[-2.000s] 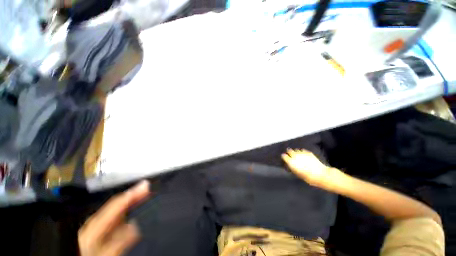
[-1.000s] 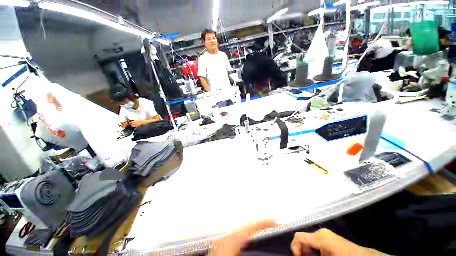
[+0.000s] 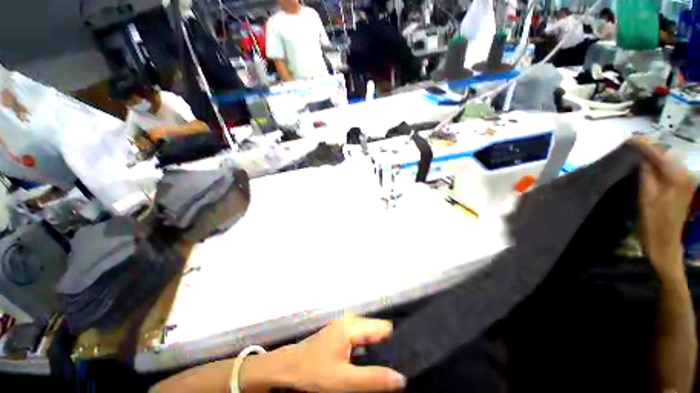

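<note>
A large dark grey cloth panel [image 3: 491, 292] is stretched from the lower middle up to the right, in front of the table's near edge. My right hand [image 3: 662, 184] is closed on its upper right corner, raised at the right. My left hand [image 3: 338, 357], with a light bangle at the wrist, is at the panel's lower left end, thumb and fingers around its edge. The white sewing machine [image 3: 491, 173] stands beyond the panel, and the cloth hides part of its right side. The needle area [image 3: 390, 188] is small and blurred.
Folded grey bundles [image 3: 115, 261] lie at the left. Yellow snips [image 3: 462, 206] lie right of the needle. The white table [image 3: 307, 238] has a scale along its near edge. A person in a white top stands behind; another sits at the left.
My right hand has risen to the right, lifting the dark panel into view. My left hand has moved down and left to its other end. The view has shifted right and tilted down.
</note>
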